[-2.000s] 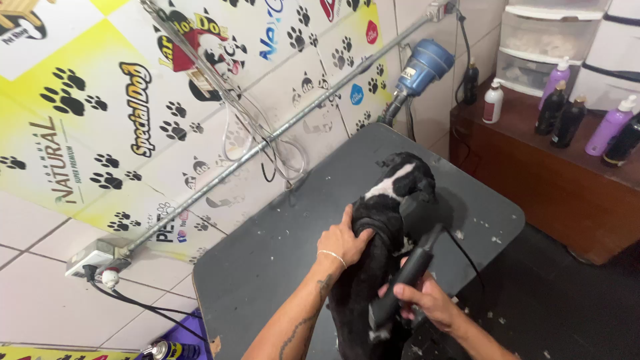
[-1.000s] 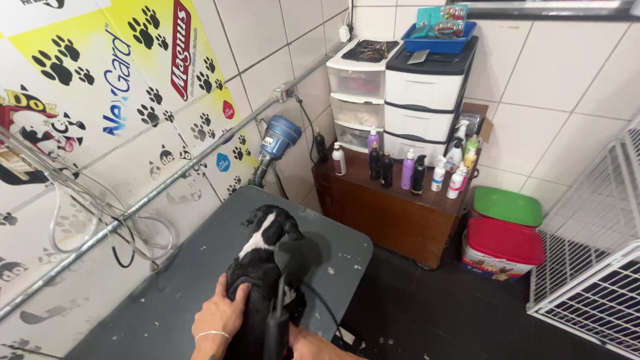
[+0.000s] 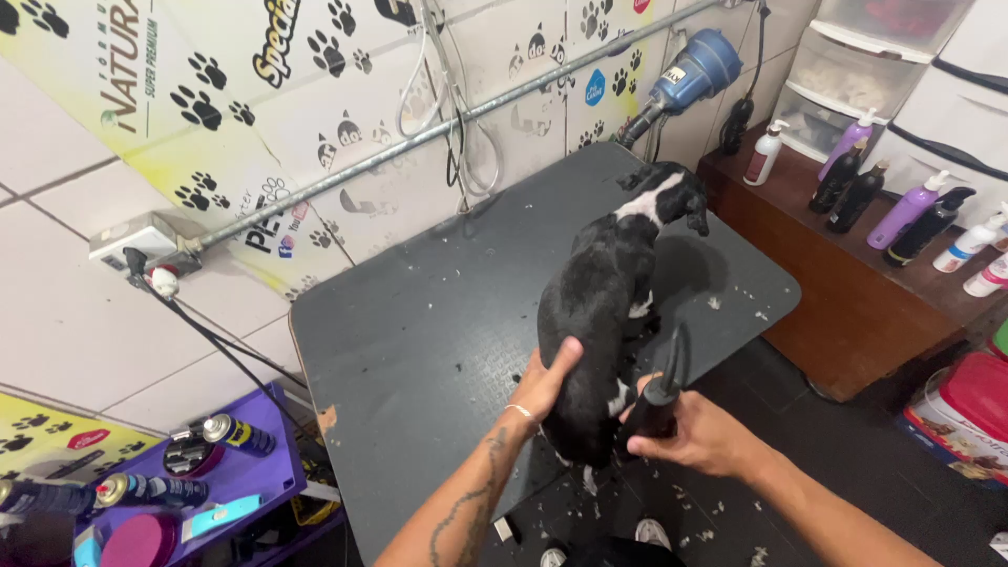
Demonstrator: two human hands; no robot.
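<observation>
A black dog with white patches (image 3: 591, 291) stands on a dark grooming table (image 3: 409, 315), its head toward the far right corner and turned right. My left hand (image 3: 547, 382) rests on the left side of its lower back, thumb over the back, holding no tool. Beside the dog's hindquarters, my right hand (image 3: 701, 433) grips a black corded electric clipper (image 3: 655, 405). The clipper's cord loops up near its end. Whether the blade touches the coat cannot be told. Bits of cut fur lie on the tabletop and floor.
A metal rail (image 3: 378, 153) runs along the tiled wall, with a blue dryer (image 3: 697, 71) by the far corner. Pump bottles (image 3: 906, 213) line a brown cabinet at right. Lower left, a purple cart (image 3: 276, 465) holds spray cans and a turquoise clipper (image 3: 223, 516).
The view has swung left and down from one second ago. My right hand with the clipper is now at the dog's right hindquarters. The dog's head has turned right.
</observation>
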